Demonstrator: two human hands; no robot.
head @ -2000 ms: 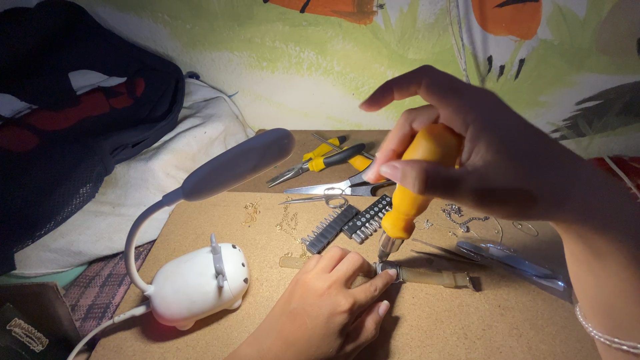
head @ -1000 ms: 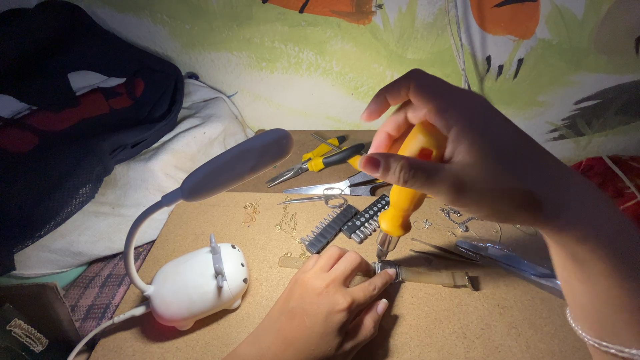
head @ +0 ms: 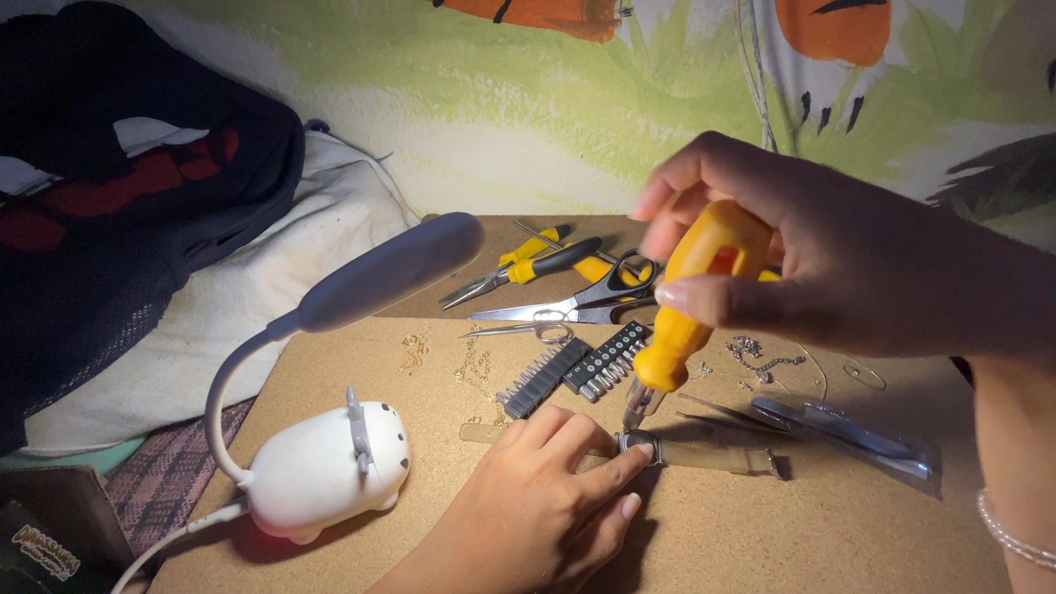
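A wristwatch (head: 637,445) with a translucent tan strap (head: 714,458) lies across the board. My left hand (head: 549,487) rests on it, the index fingertip pressing on the watch case and the other fingers over the strap's left part. My right hand (head: 742,239) grips a yellow-handled screwdriver (head: 681,338), held steeply tilted. Its metal shaft (head: 639,404) points down to the upper left edge of the case, and the tip appears to touch there. Two black bit holders, one on the left (head: 546,379) and one on the right (head: 609,361), lie just behind the watch.
Needle-nose pliers (head: 520,268), scissors (head: 577,307) and small scissors (head: 528,328) lie at the back. Thin chains (head: 474,367) are scattered about. Tweezers (head: 734,412) and a clear plastic sleeve (head: 858,445) lie right. A white desk lamp (head: 322,470) stands left, its head (head: 392,272) overhanging the board.
My right hand's fingers have shifted around the screwdriver handle, and its wrist has changed angle. The left hand and the watch stay in place.
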